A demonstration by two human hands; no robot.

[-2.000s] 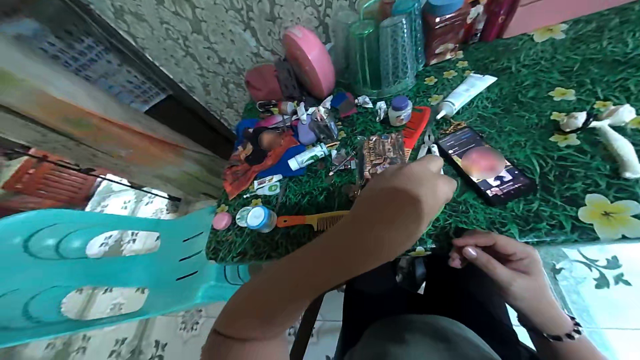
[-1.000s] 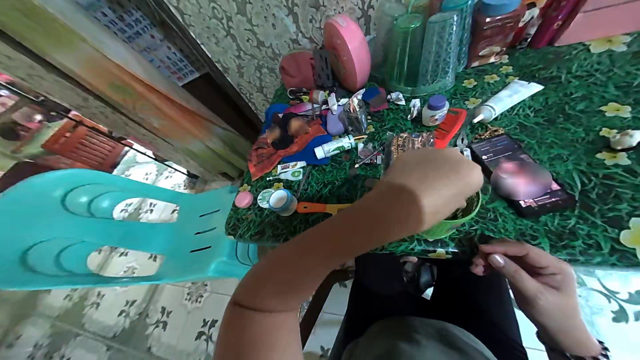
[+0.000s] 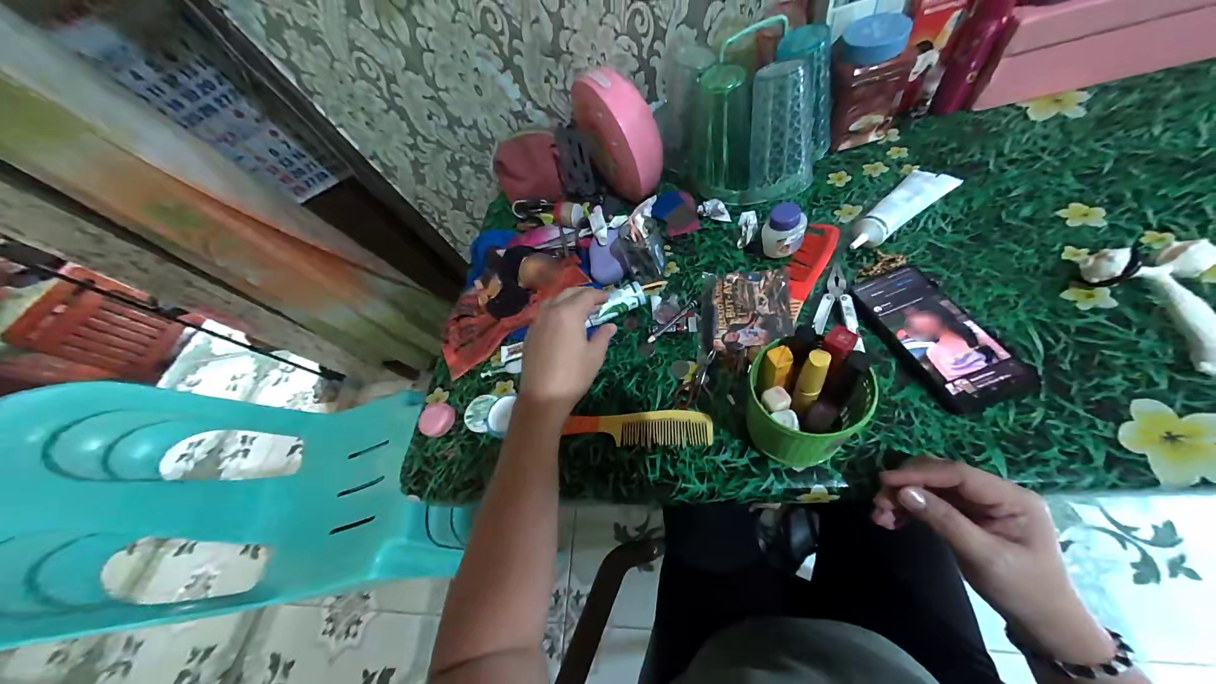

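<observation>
My left hand (image 3: 562, 350) is over the left part of the table, its fingers at a white and green tube (image 3: 619, 302); whether they grip it I cannot tell. Near its wrist lie a white-lidded jar (image 3: 501, 415) and an orange and yellow comb (image 3: 665, 428). Small bottles and sticks stand upright in a green plastic basket (image 3: 796, 446). My right hand (image 3: 978, 541) rests by the table's front edge, fingers curled and thumb against them; nothing shows clearly in it. A lit smartphone (image 3: 945, 337) lies beyond it.
A pile with an orange plastic bag (image 3: 499, 328) lies at the left. Behind stand drinking glasses (image 3: 781, 128), a brown jar (image 3: 866, 95) and a pink round case (image 3: 617, 133). A red comb (image 3: 812, 261), pliers (image 3: 836, 302) and a white tube (image 3: 902, 209) lie mid-table. A teal plastic chair (image 3: 237, 503) is at left.
My left hand has moved from above the green basket to the items at the left, uncovering the bottles in the basket. My right hand stays near the table's edge.
</observation>
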